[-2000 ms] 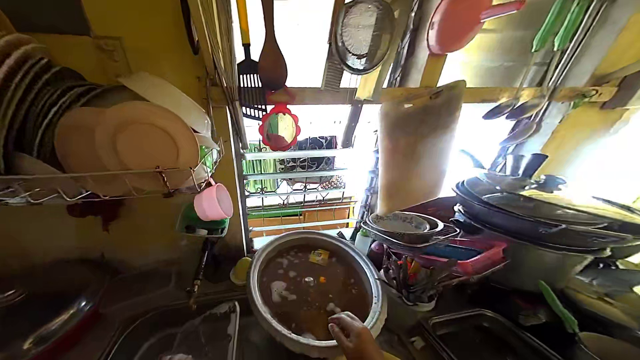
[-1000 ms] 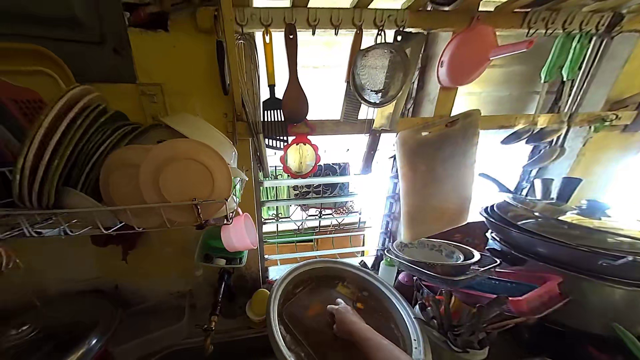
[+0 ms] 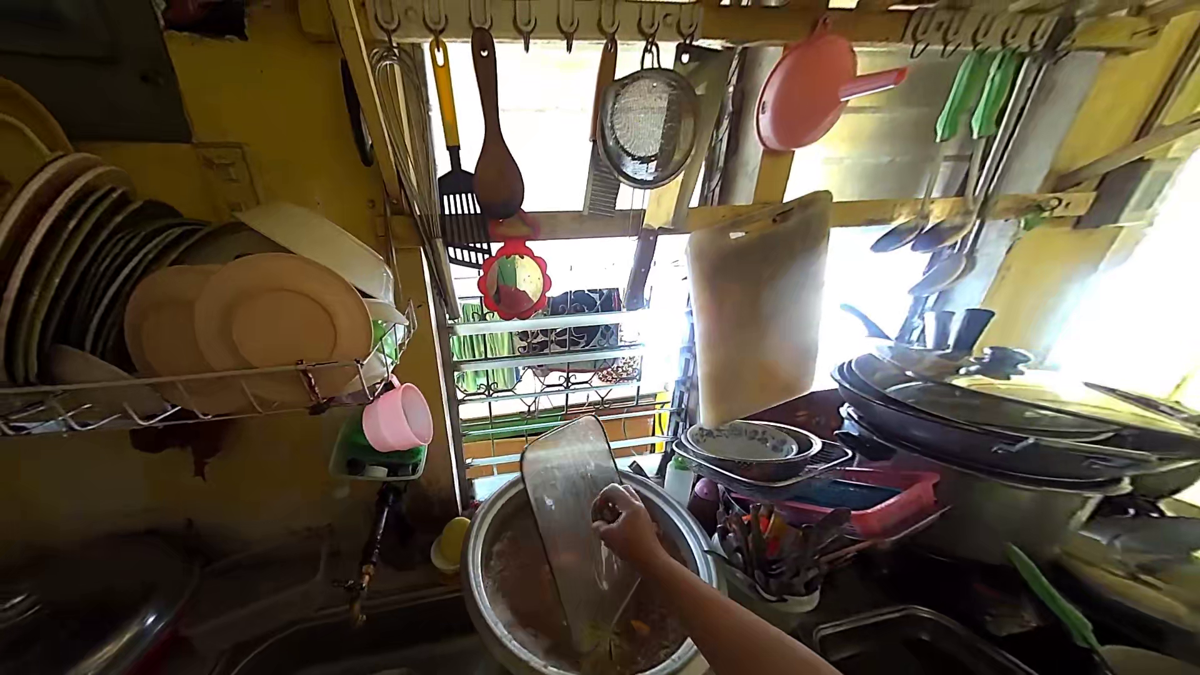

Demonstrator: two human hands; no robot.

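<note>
My right hand (image 3: 623, 525) is closed on the edge of a flat, translucent rectangular sheet or tray (image 3: 567, 506), whose material I cannot make out. The sheet stands tilted, its upper end above the rim and its lower end in the brown water of a large round metal basin (image 3: 478, 562). Small yellow and orange bits float near its lower end. My left hand is out of view.
Left of the basin are a faucet (image 3: 361, 581), a yellow cup (image 3: 452, 544) and a dish rack (image 3: 187, 384) with plates. A utensil holder (image 3: 797, 600), stacked bowls (image 3: 750, 445) and large pans (image 3: 984, 450) stand right. Utensils hang above.
My right hand was down in the basin a second ago; it has risen, and the translucent sheet now stands up out of the water in it. The view has shifted.
</note>
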